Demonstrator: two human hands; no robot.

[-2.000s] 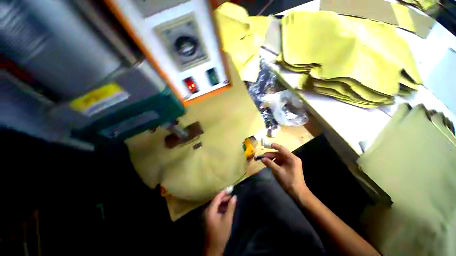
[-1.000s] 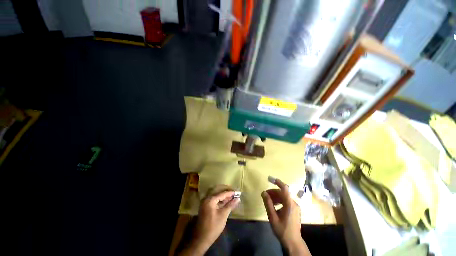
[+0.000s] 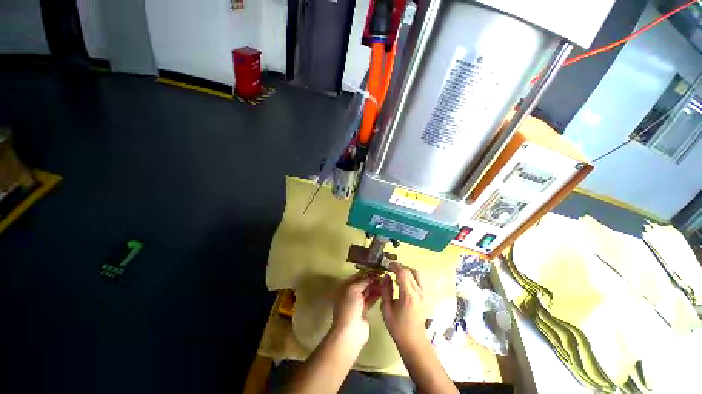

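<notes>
A large limp yellow panel [image 3: 308, 231] lies on the light wood press table [image 3: 269, 338] under the press. The small brown press head [image 3: 360, 255] hangs above it on a short metal rod. My left hand [image 3: 352, 302] and my right hand [image 3: 403, 302] meet at the panel just below and in front of the press head. Their fingertips are close together, with a pale cover on a right fingertip. What the fingers hold, and any label there, is hidden.
The press cylinder [image 3: 473, 92] and green body [image 3: 400, 225] rise behind my hands. The control box [image 3: 512, 196] is at their right. Plastic bags [image 3: 485, 315] lie near the table's right edge. Yellow panels [image 3: 569, 285] are stacked on the white table. An orange hose [image 3: 373, 88] hangs behind.
Both hands have moved from the panel's front part and the label area up to the press head and come together. The view has turned left and lifted, showing more floor.
</notes>
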